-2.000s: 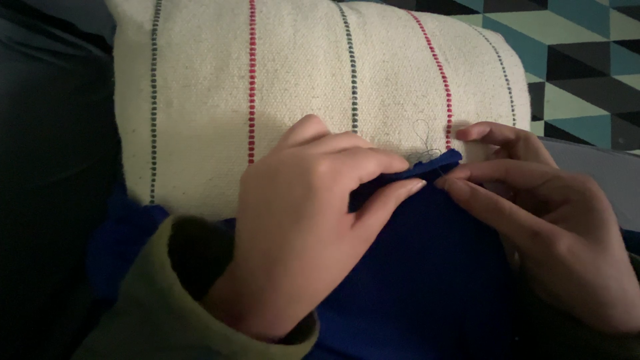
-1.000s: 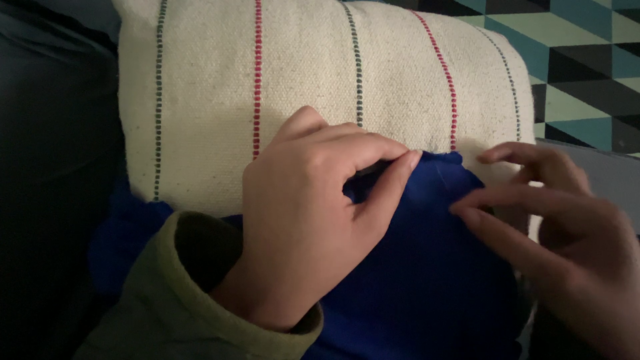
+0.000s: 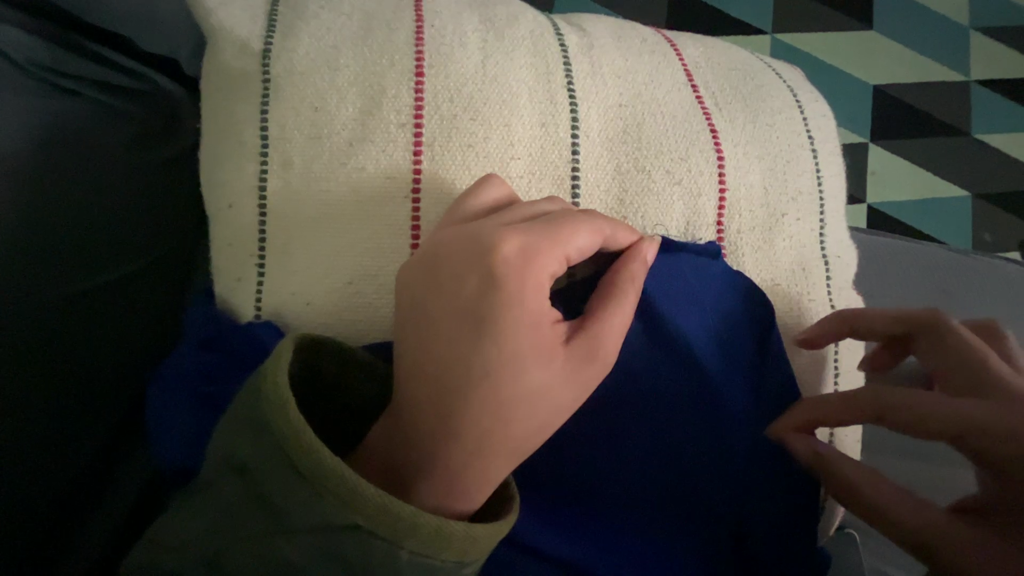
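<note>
A piece of dark blue fabric [image 3: 688, 384] lies over the lower part of a cream woven cushion [image 3: 496, 104] with red and dark stitched stripes. My left hand [image 3: 512, 344] pinches the fabric's upper edge between thumb and forefinger, near the cushion's middle. Fine loose threads [image 3: 668, 234] curl beside those fingertips. My right hand [image 3: 912, 400] is off to the right of the fabric, somewhat blurred, its thumb and forefinger tips brought together. Whether a needle or thread sits between them is too small to tell.
An olive sleeve [image 3: 320, 480] covers my left wrist. Dark cloth [image 3: 88, 240] fills the left side. A rug with teal, black and pale green geometric shapes [image 3: 920, 104] shows at the upper right, and a grey surface [image 3: 936, 272] borders the cushion's right side.
My right hand has moved away from the fabric's edge, toward the right and down. My left hand keeps its pinch on the fabric. More of the blue fabric's right part now shows.
</note>
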